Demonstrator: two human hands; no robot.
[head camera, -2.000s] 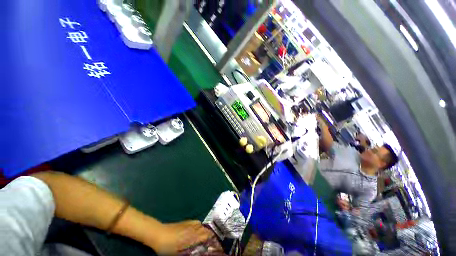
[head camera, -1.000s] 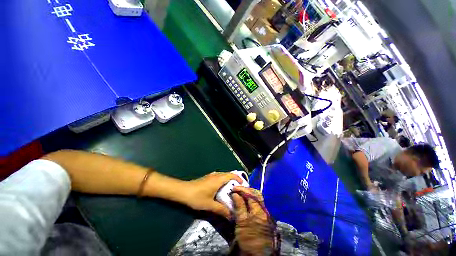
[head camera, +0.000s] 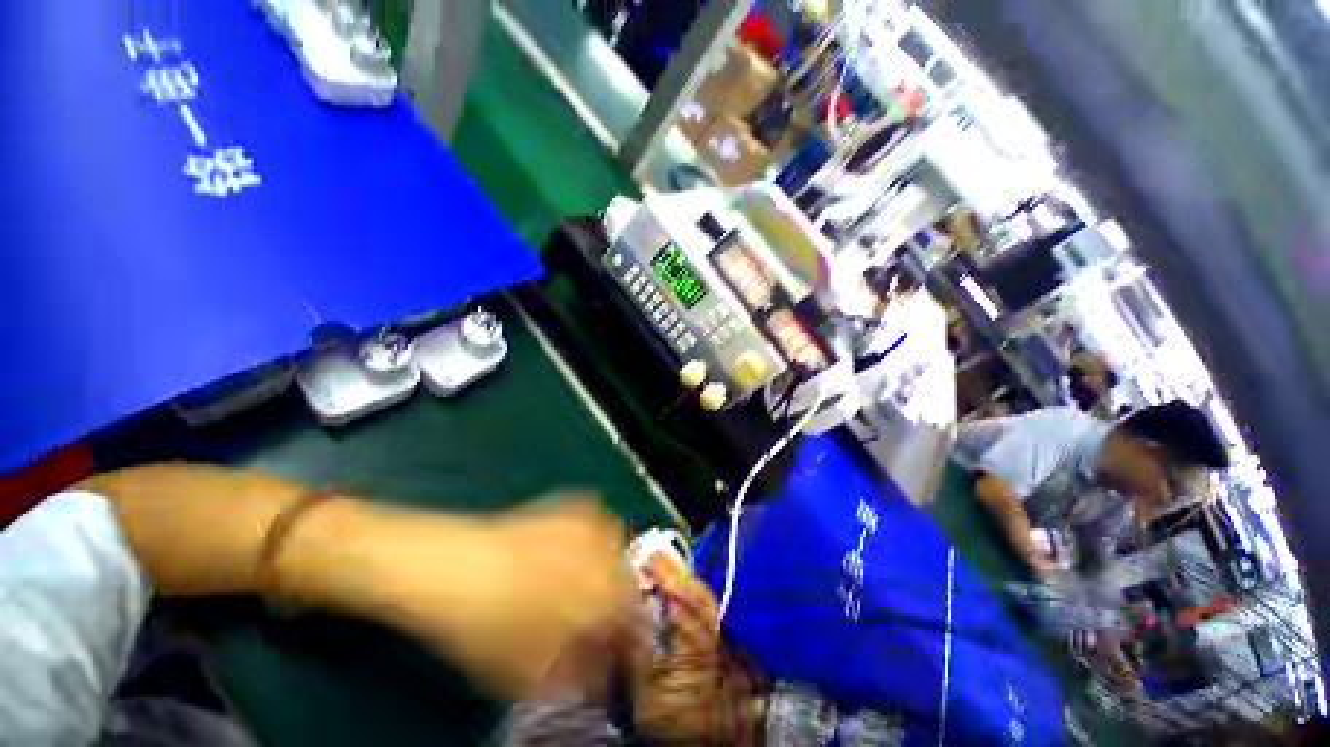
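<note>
My left hand (head camera: 547, 591) is motion-blurred at the lower middle, reaching in from the left; whether it holds anything cannot be told. My right hand (head camera: 693, 657) is beside it at the bottom, fingers bent, with thin dark red wires along it; its grip is unclear. A white block (head camera: 656, 549), perhaps an adapter or test socket, shows just above my right hand's fingers, partly hidden. Two white plug adapters (head camera: 358, 382) (head camera: 464, 353) lie plug face up on the green bench (head camera: 481, 453), beside the left blue sheet's edge.
The left blue sheet (head camera: 336, 204) bears white adapters (head camera: 343, 56) at its far edge. A bench instrument (head camera: 693, 299) with green digits stands beyond, with a white cable (head camera: 740, 511) running down. Another blue sheet (head camera: 861, 584) lies right. A person (head camera: 1087, 467) works opposite.
Since one second ago, my left hand has moved left and down from the white adapter it held, and is blurred. My right hand has shifted slightly left and up. The whole view has shifted a little.
</note>
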